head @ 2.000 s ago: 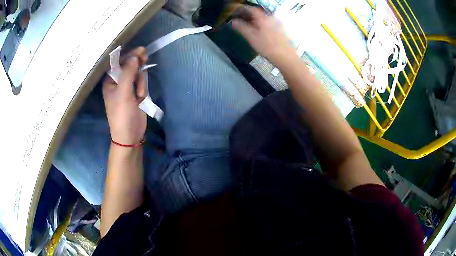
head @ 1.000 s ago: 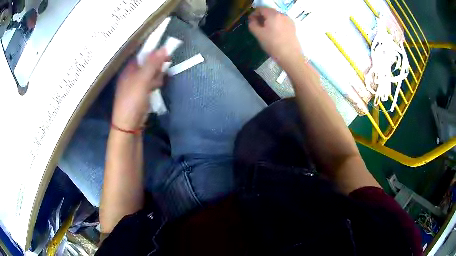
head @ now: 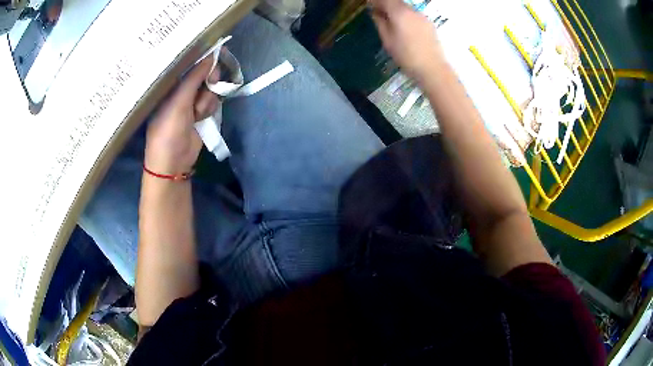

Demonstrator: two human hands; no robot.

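Observation:
My left hand (head: 175, 118) is shut on a white strap (head: 266, 78) above my left knee, beside the table edge. The strap makes a small loop by the fingertips; one end sticks out to the right over the jeans and another hangs below the hand. My right hand (head: 408, 32) is at the top edge of the picture, near the basket pile, its fingers partly cut off. I cannot tell whether it holds anything. White strips (head: 410, 102) lie on a speckled grey-green sheet (head: 427, 123) below it.
The yellow wire basket (head: 573, 161) stands at the right, with white sheets and a tangle of white cords (head: 551, 107) on it. The curved white table (head: 93, 107) with a sewing machine (head: 50, 50) is at the left. White scraps (head: 89, 347) lie at the lower left.
The strap in my left hand has changed from a straighter strip to a small loop. My right hand has moved slightly right and up, towards the picture's top edge.

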